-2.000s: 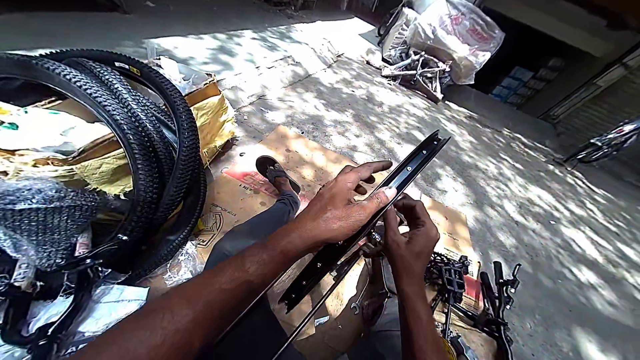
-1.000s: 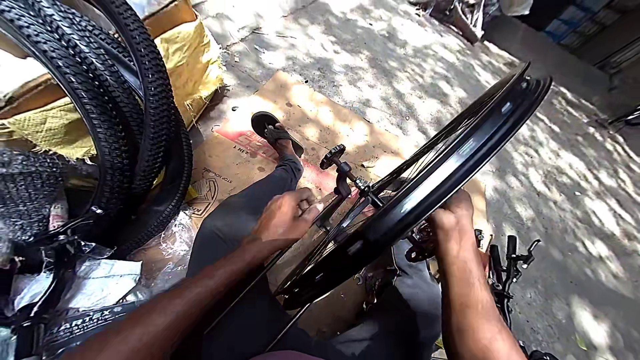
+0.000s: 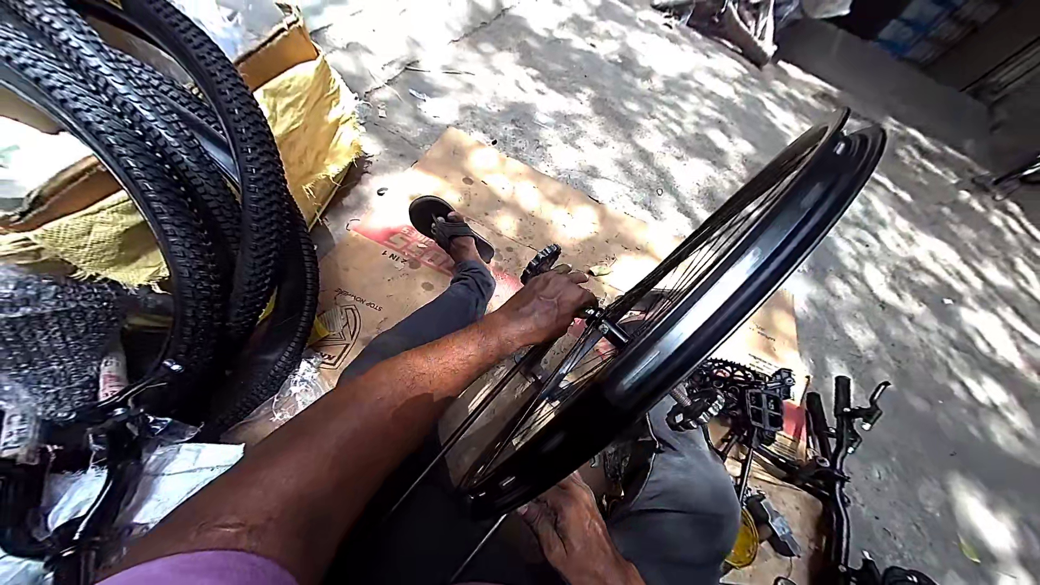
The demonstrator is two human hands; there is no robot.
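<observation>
A black bicycle wheel rim (image 3: 682, 349) with spokes stands tilted over my lap, its upper end leaning away to the right. My left hand (image 3: 548, 305) is at the hub (image 3: 611, 328), its fingers curled around a part there that they mostly hide. Just beyond those fingers shows a black toothed or knobbed part (image 3: 541, 262). Below the rim's lower edge is my right hand (image 3: 569, 520), partly covered by the rim; its fingertips are out of sight, so its hold is unclear. Loose spokes or thin rods (image 3: 455, 439) run down across my lap.
Knobby tyres (image 3: 195, 187) lean at the left beside a yellow woven sack (image 3: 313, 130). Flattened cardboard (image 3: 504, 195) lies under my sandalled foot (image 3: 455, 231). At the right are a crankset with pedals (image 3: 739, 394) and handlebars (image 3: 841, 455). Plastic wrap (image 3: 284, 398) lies at left.
The rim, edge-on between both hands two seconds ago, has turned to show its spokes and hub. My left hand has moved to the hub; my right hand has gone from the rim's right side to below it.
</observation>
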